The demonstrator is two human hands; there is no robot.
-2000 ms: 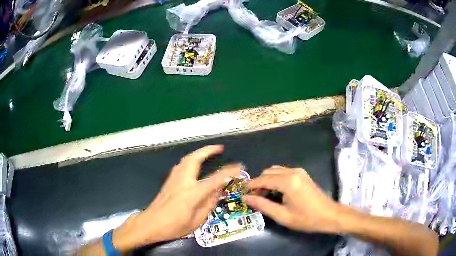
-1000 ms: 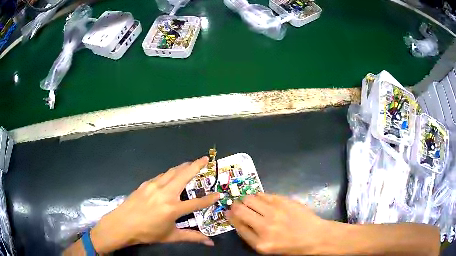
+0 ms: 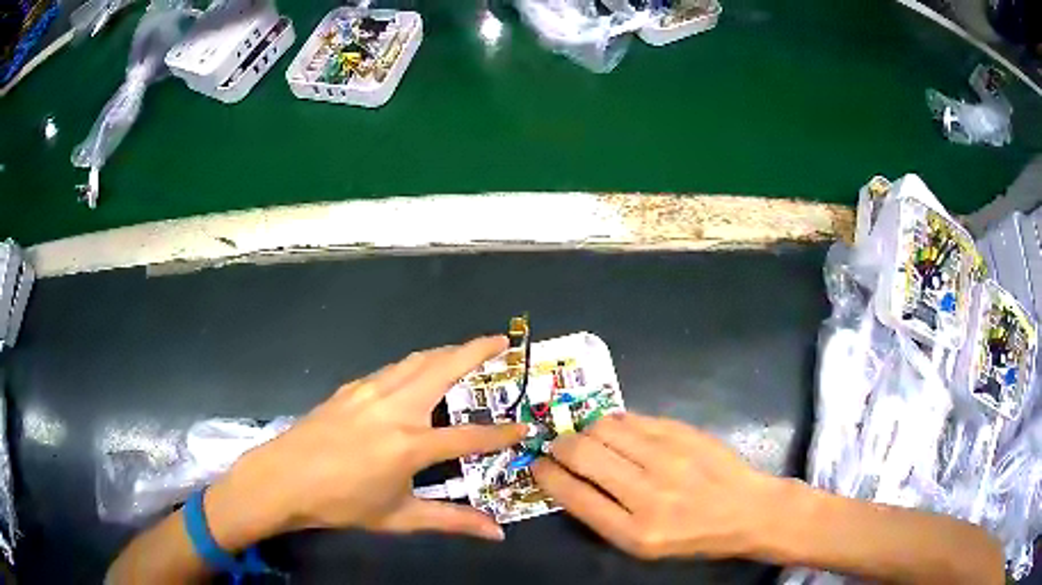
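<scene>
An open white socket housing lies on the dark bench, open side up. Inside it a green circuit board shows between my hands, with black and blue wires. A brass contact strip sticks up past the far edge. My left hand is spread around the housing's left side, its index finger near the brass strip and another finger on the board. My right hand has its fingertips on the board and wires at the right side. They partly hide the inside. The white cord leaves the housing's left side under my left hand.
A clear plastic bag lies left of my wrist. A worn pale rail separates the bench from the green belt, which carries more housings and bagged cords. Stacked open units with hanging bags stand at right.
Over two seconds the housing has turned, and the brass strip now stands past its far edge. In the last second both hands stay on the board with small shifts. The view has shifted too.
</scene>
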